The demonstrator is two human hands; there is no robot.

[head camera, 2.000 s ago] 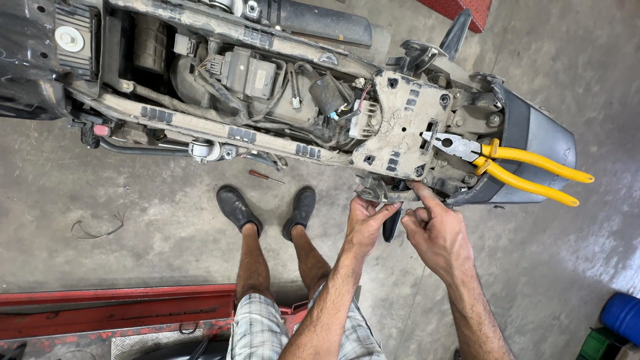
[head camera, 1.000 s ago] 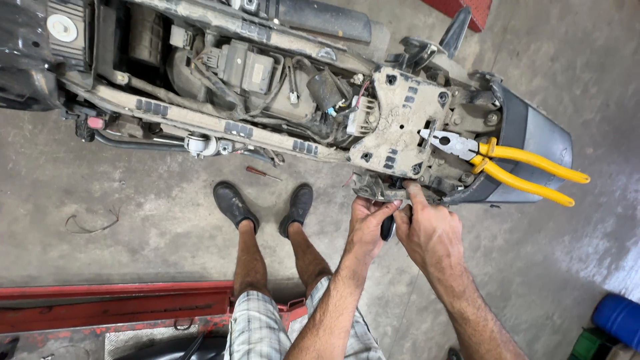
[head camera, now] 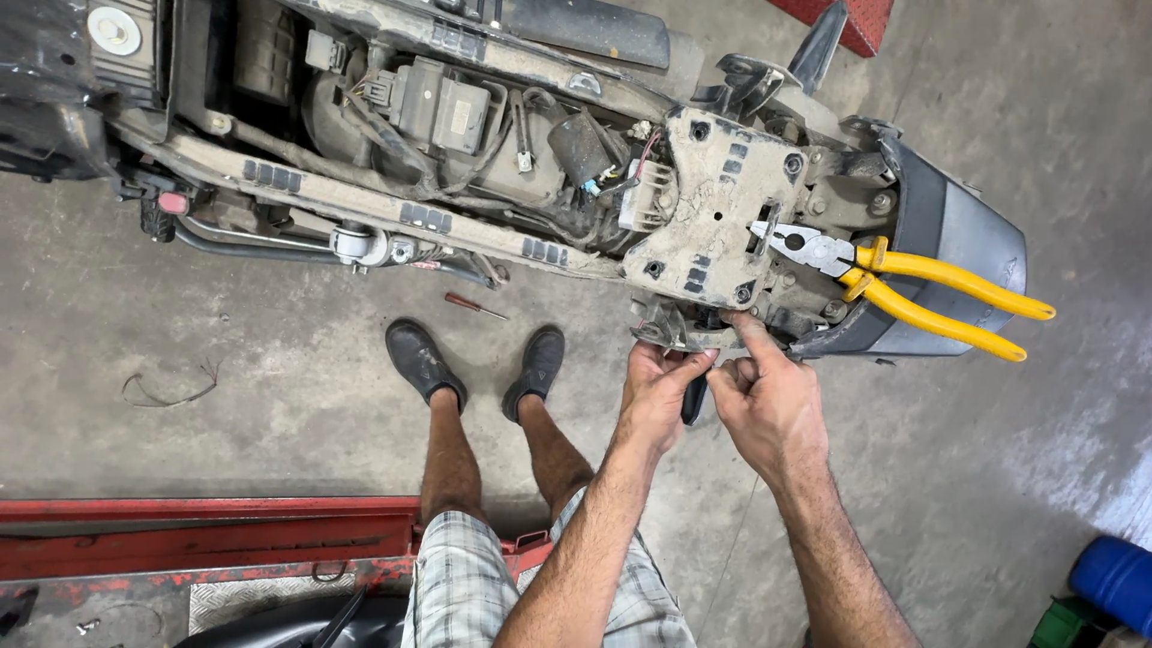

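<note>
Across the view lies a stripped motorcycle rear frame [head camera: 333, 171], with a dusty rear plate [head camera: 711, 211] above my hands. My left hand [head camera: 655, 391] grips the lower edge of a dusty side bracket [head camera: 661, 326] on the near side of the tail. The index finger of my right hand [head camera: 772, 405] reaches to the gap beside the plate, its other fingers curled; whether it holds anything is unclear. Between my hands a black part [head camera: 694, 399] hangs down. Combination pliers with yellow handles [head camera: 949, 292] rest on the plate and the grey tail cover [head camera: 967, 234].
On the concrete floor lie a red-handled screwdriver [head camera: 475, 306] and a thin piece of wire [head camera: 171, 396]. A red metal lift frame [head camera: 207, 535] runs along the lower left. At the lower right stand a blue drum [head camera: 1116, 580] and a green container [head camera: 1062, 625].
Both hands stay at the bracket. My right index finger has shifted slightly at the gap beside the plate. The pliers stay where they lie.
</note>
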